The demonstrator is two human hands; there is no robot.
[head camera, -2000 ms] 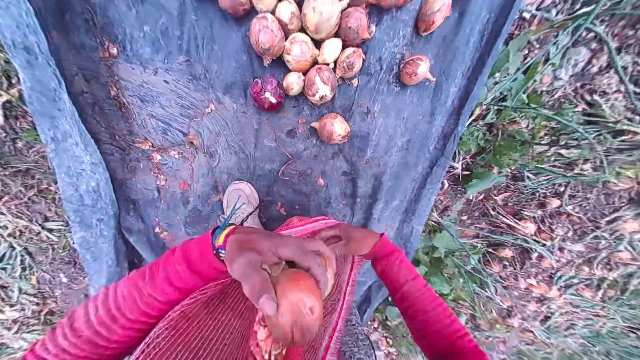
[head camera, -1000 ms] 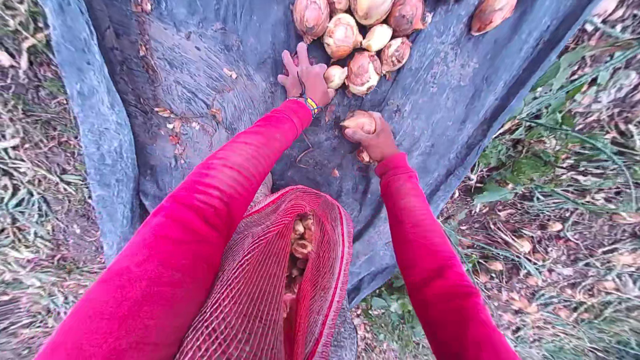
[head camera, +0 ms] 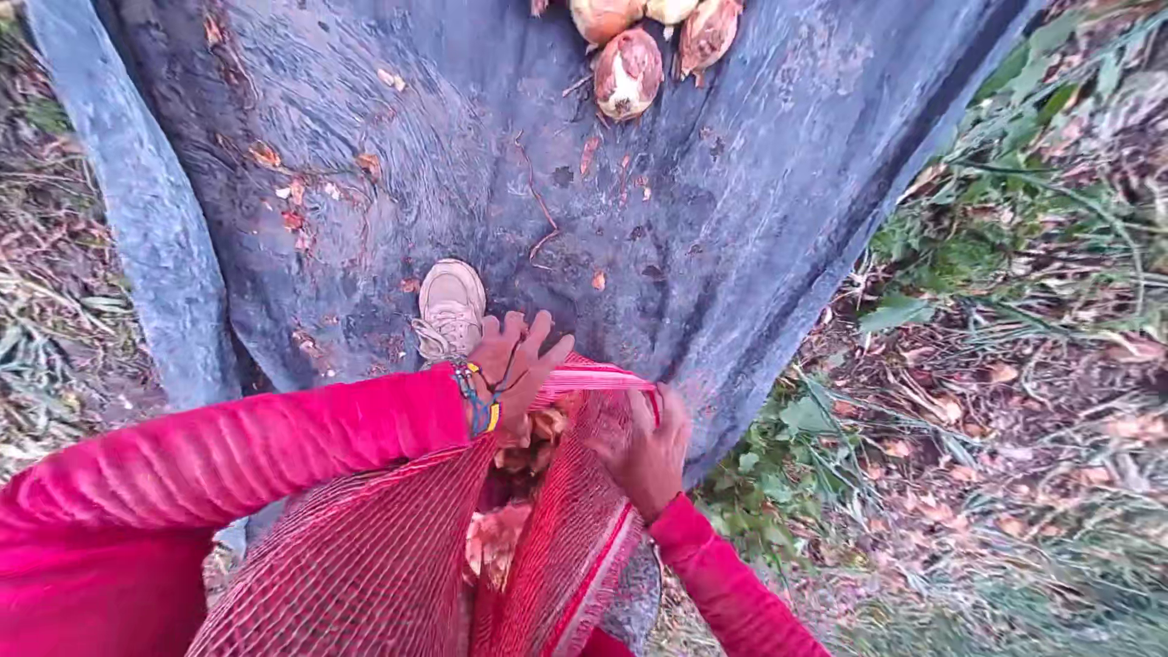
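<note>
A red mesh sack (head camera: 365, 547) hangs at the bottom middle with its mouth spread, and onions (head camera: 497, 538) with loose skins show inside. My left hand (head camera: 516, 365), with woven bracelets at the wrist, is over the far left part of the mouth, fingers apart; whether its hidden palm touches anything cannot be told. My right hand (head camera: 650, 452) grips the sack's rim on the right, fingers curled over the mesh edge. Several onions (head camera: 628, 75) lie in a group on the dark sheet at the top, beyond both hands.
A grey-blue sheet (head camera: 438, 182) covers the ground, wrinkled, with dry onion skins and a thin root on it. Its left edge is folded up. A light shoe (head camera: 452, 306) stands on it just beyond my left hand. Green weeds (head camera: 803, 420) and dry litter border the right side.
Both hands have drawn back from the onions on the sheet to the sack's mouth. The onion my right hand held a second ago no longer shows in it.
</note>
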